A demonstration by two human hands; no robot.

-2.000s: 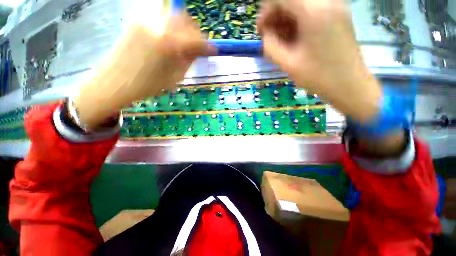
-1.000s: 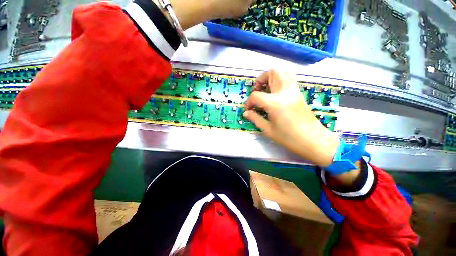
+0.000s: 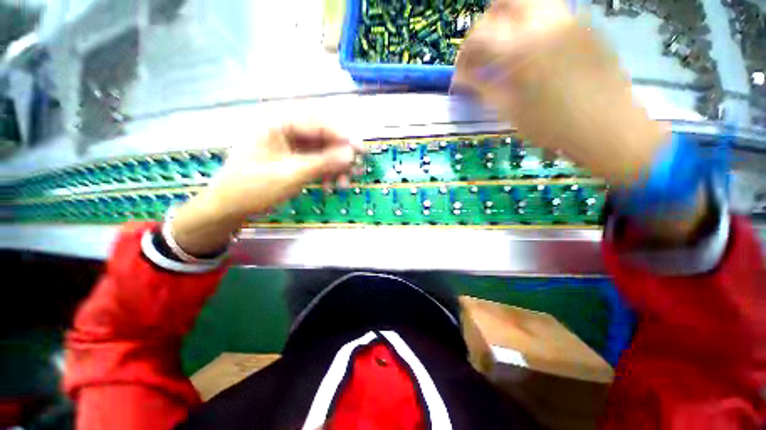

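Observation:
A green PCB panel [image 3: 437,201] with two rows of small circuits lies on the line in front of me. My left hand [image 3: 290,172] is over its left part, thumb and fingers close together at the upper row; whether a part is between them cannot be told. My right hand [image 3: 546,84], blurred, is raised at the right side of the blue component bin [image 3: 403,76], covering that part of it. Its fingertips are unclear. Dark electrolytic capacitors [image 3: 403,32] with yellow-green stripes fill the bin.
A silver conveyor rail [image 3: 378,252] runs along the near side. More panels [image 3: 101,180] extend left. Small metal-cased components [image 3: 684,42] lie on the bench at upper right. A yellowish-white block [image 3: 333,23] stands beside the bin. Brown cartons [image 3: 537,336] are below the line.
My left hand has come down from the bin to the panel. My right hand has moved from the panel up to the bin. The view has shifted.

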